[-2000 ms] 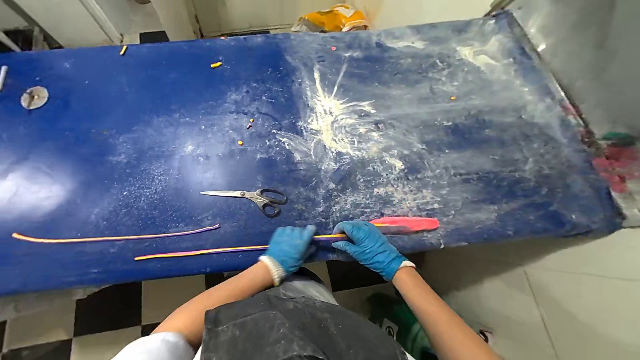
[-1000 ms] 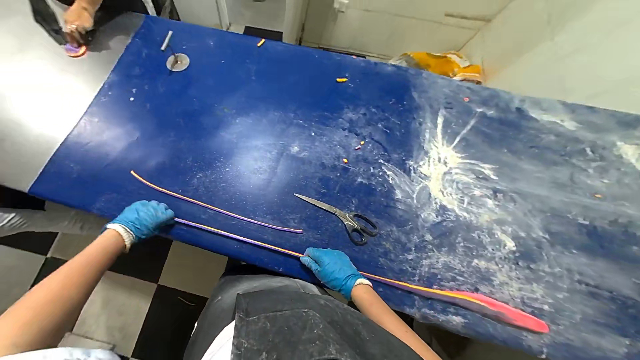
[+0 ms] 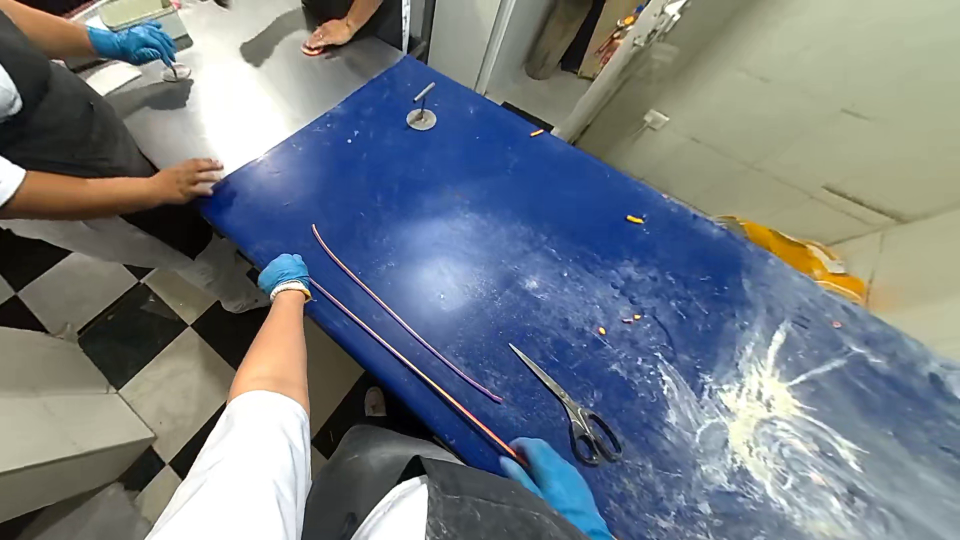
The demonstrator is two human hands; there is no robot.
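Observation:
My left hand (image 3: 285, 274), in a blue glove, is closed on the far end of a thin striped rope (image 3: 397, 354) of pink, yellow and purple, which looks like soft candy. The rope runs along the near edge of the blue table to my right hand (image 3: 551, 476), also gloved, whose fingers are around it at the bottom. A shorter, similar rope (image 3: 405, 322) lies loose beside it. Scissors with black handles (image 3: 574, 412) rest to the right, blades parted slightly or closed, I cannot tell.
White powder (image 3: 780, 420) is spread over the right of the blue table (image 3: 480, 187). Small orange bits (image 3: 634, 219) and a metal disc with a handle (image 3: 421, 118) lie farther off. Two co-workers' hands are at the steel table (image 3: 217, 105) at the upper left.
My left hand has moved left along the table with the rope, which stretches longer between my hands than two seconds ago. The view has swung left, bringing co-workers in.

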